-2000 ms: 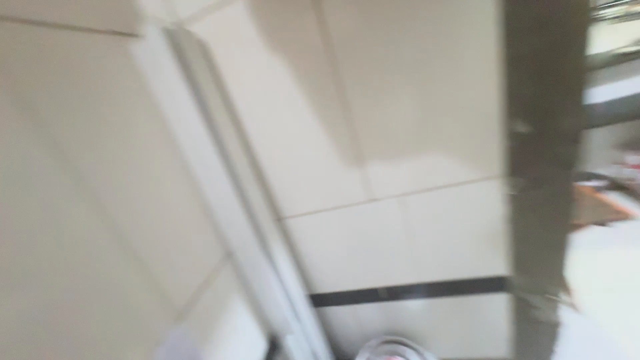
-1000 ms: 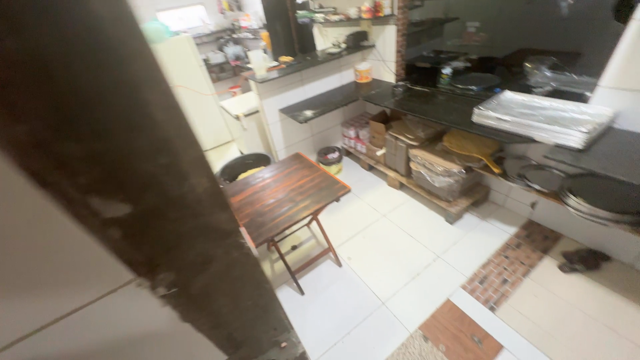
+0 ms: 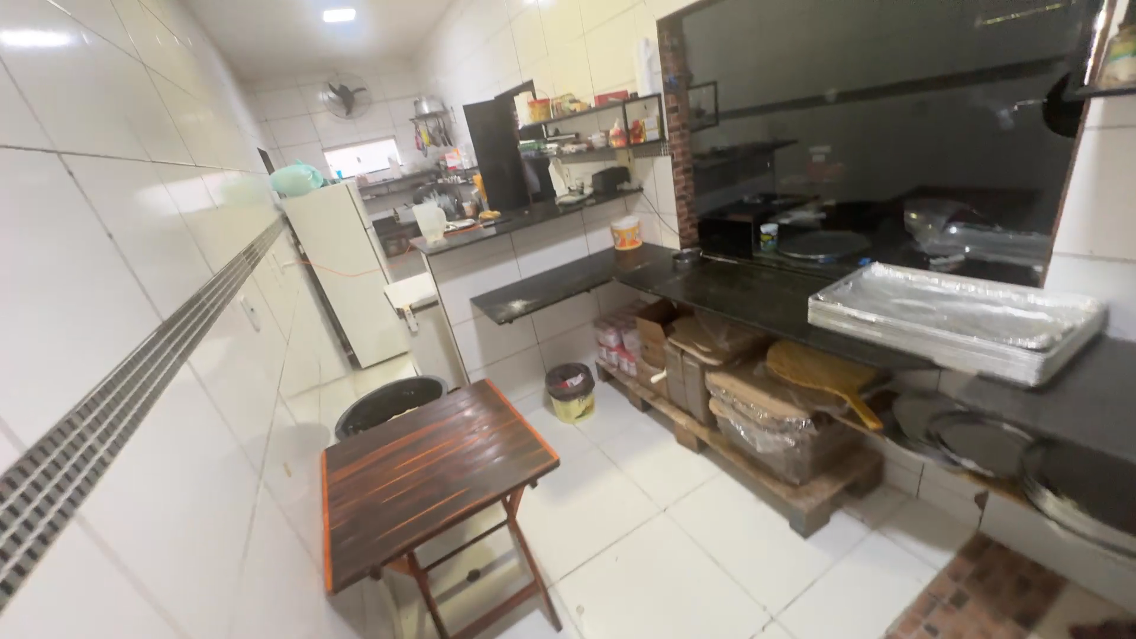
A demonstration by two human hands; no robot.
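Note:
Neither my left hand nor my right hand shows in the head view. A folding wooden table (image 3: 435, 479) with a dark slatted top stands at the lower left, close to the tiled wall. A stack of rectangular foil trays (image 3: 958, 319) lies on the black stone counter (image 3: 745, 297) at the right. Under the counter, a wooden paddle (image 3: 825, 377) rests on plastic-wrapped stacks of flat cardboard (image 3: 772, 435), which sit on a wooden pallet (image 3: 737, 453). Round black pans (image 3: 985, 439) lie to their right.
A lidded bucket (image 3: 571, 392) stands on the floor by the counter. Behind the table is a large black tub (image 3: 390, 404). Farther back are a white refrigerator (image 3: 328, 266) and a half wall with a dark ledge (image 3: 506, 222). A small tub (image 3: 627, 232) sits in the counter's corner.
The view has swung from a tiled wall to the room with the table and counter. The dark upright post seen at the left one second ago is out of view.

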